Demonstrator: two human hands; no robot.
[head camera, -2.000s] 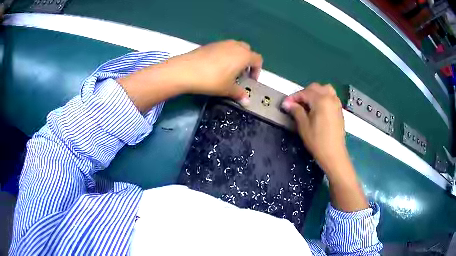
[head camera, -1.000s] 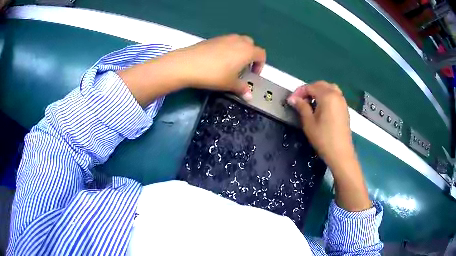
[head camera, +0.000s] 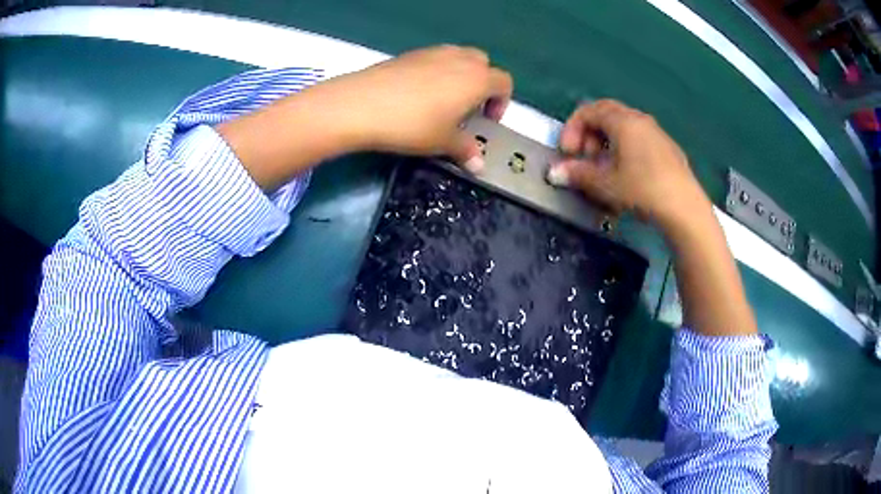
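A grey manifold plate (head camera: 529, 170) lies at the far edge of the black parts tray (head camera: 502, 280), beside the white line. Two brass-coloured centres show in its middle and a small hole at its right end. My left hand (head camera: 425, 101) grips the plate's left end between thumb and fingers. My right hand (head camera: 638, 164) is over the plate's right part, thumb tip on the plate beside the second centre. A dark ring-like spot shows between its fingers; I cannot tell if it is a held O-ring. Many small black rings with white glints are scattered over the tray.
Two more plates lie at the right by the white line, a nearer one (head camera: 761, 209) and a farther one (head camera: 824, 259). The green conveyor (head camera: 580, 58) runs beyond the white line. The glossy green worktop (head camera: 280, 289) surrounds the tray. Red and dark equipment stands at the far right.
My right hand has lifted and turned slightly, uncovering the plate's right end. My left hand still holds the left end. The plates at the right have shifted farther right in the view.
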